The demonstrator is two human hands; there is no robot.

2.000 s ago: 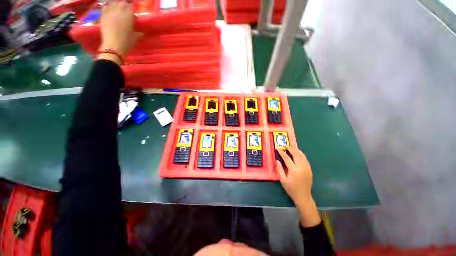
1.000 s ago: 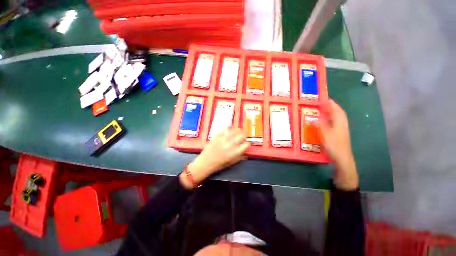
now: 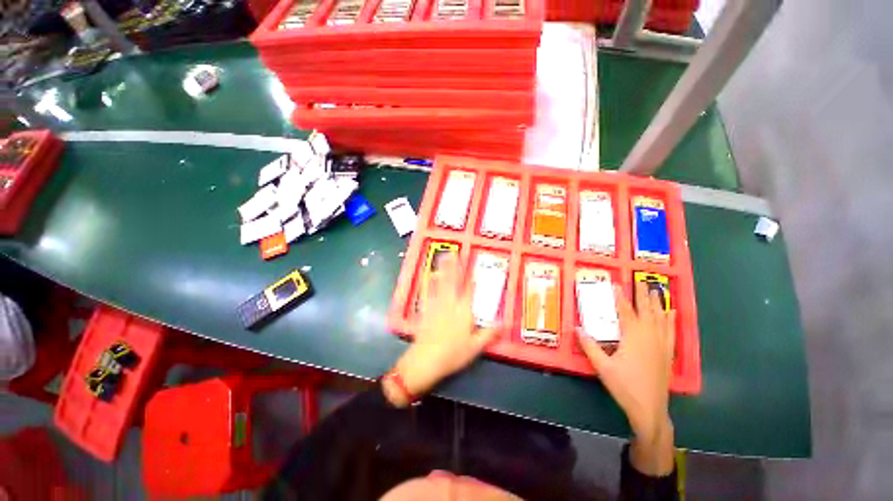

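The red tray (image 3: 543,366) lies on the bench in front of me. Most of its pockets show white, orange or blue rectangles. The front-left pocket holds a phone (image 3: 443,252) with a yellow and dark face, partly under my fingers. The front-right pocket holds another yellow and dark phone (image 3: 653,282), also partly covered. My left hand (image 3: 443,328) is blurred, its fingers over the front-left phone and its thumb spread away. My right hand (image 3: 638,357) has its fingertips at the front-right phone and its thumb apart, by the neighbouring white rectangle. Neither hand visibly grips anything.
A tall stack of red trays (image 3: 411,73) stands behind. A heap of batteries (image 3: 299,196) and a lone phone (image 3: 275,299) lie left on the green bench. A grey post (image 3: 700,88) rises at right. Below the bench are a red stool (image 3: 186,435) and a low tray (image 3: 88,416).
The phones in the tray's front-left and front-right pockets went from blue and orange rectangles to yellow and dark faces. My right hand moved from the tray's right edge onto the front-right pocket. The view shifted.
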